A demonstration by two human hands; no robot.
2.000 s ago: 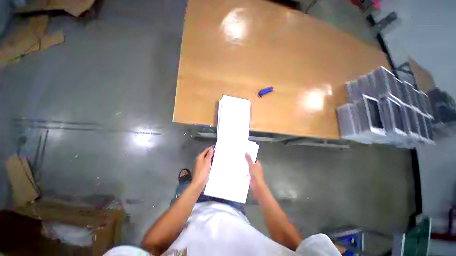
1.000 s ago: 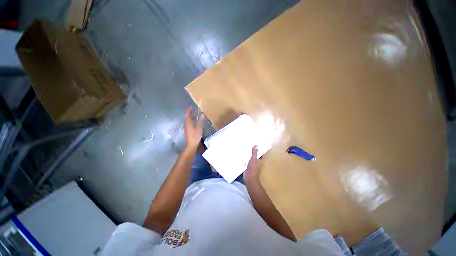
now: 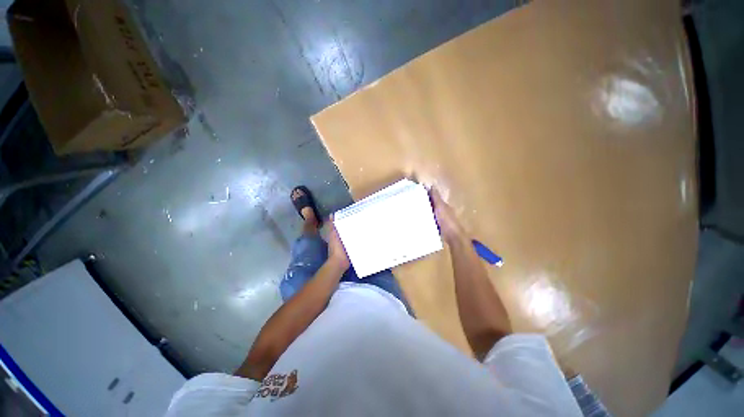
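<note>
A panel stack [image 3: 390,232] with its plain white face up is between my hands at the near left edge of the brown table. Its layered side shows along the far edge. My left hand [image 3: 336,247] grips its left side. My right hand [image 3: 445,218] grips its right side; the fingertips of both hands are partly hidden. A blue utility knife [image 3: 487,253] lies on the table [image 3: 555,147] just right of my right forearm.
An open carton [image 3: 94,77] stands at the upper left. A white cabinet-like surface [image 3: 86,342] is at the lower left. Grey floor [image 3: 236,147] with small white scraps lies left of the table. More grey ribbed panels [image 3: 586,397] show at the bottom right.
The white stack has turned and now sits squarer between my hands. My left hand, open and apart from it one second ago, has closed on its left side. My right hand has moved further up its right side.
</note>
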